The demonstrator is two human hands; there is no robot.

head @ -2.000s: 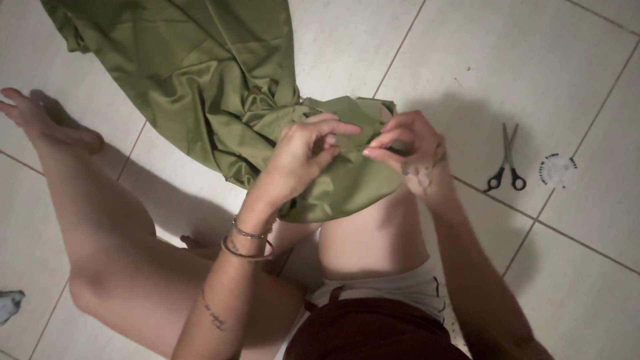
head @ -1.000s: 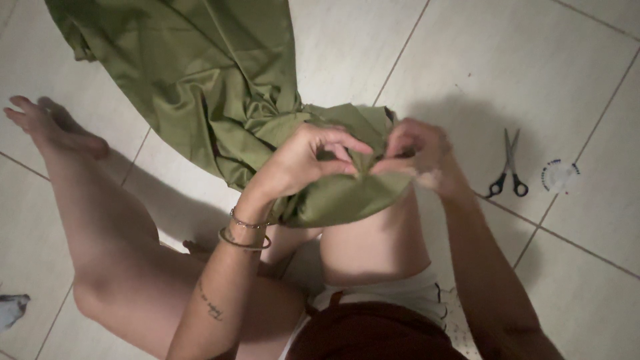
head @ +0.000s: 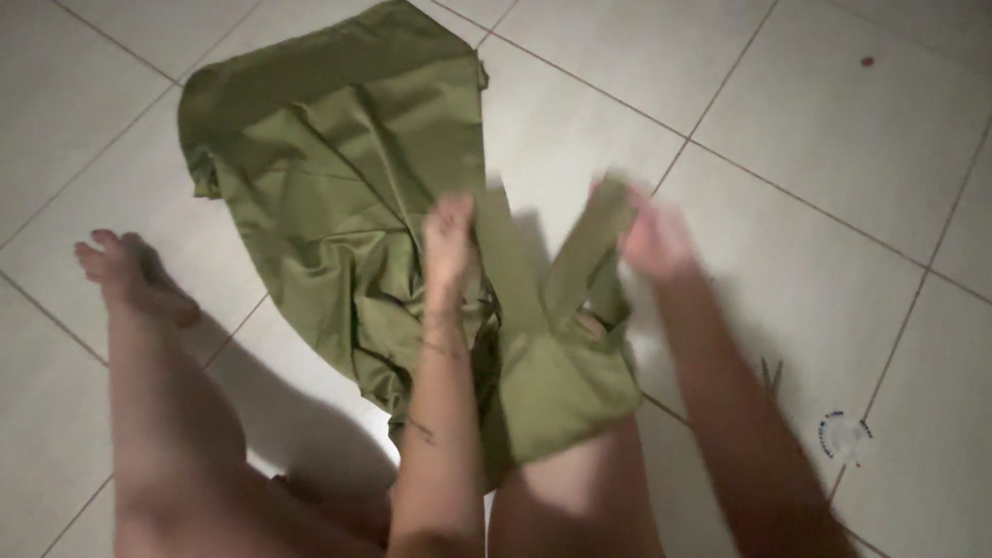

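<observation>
A green satin-like fabric piece (head: 333,194) spreads over the tiled floor and up onto my thigh. Two strap-like strips of the same cloth rise from its bodice-like end (head: 570,387). My left hand (head: 449,232) is blurred, with its fingers closed at the upper end of the left strip. On the other side, my right hand (head: 651,232) grips the top of the right strip (head: 585,248), which is folded over near the fingers. Both strips are pulled away from my body and stand apart in a V.
Scissors (head: 771,378) lie on the floor, mostly hidden behind my right forearm. Beside them is a round clear pin wheel (head: 846,438) with dark-headed pins. A small reddish object (head: 867,61) lies on a tile at the upper right. My bare foot (head: 128,271) rests at the left.
My hands were close together, pinching the cloth over my thigh; now they are apart and farther forward, with the two strips stretched out. The view has shifted.
</observation>
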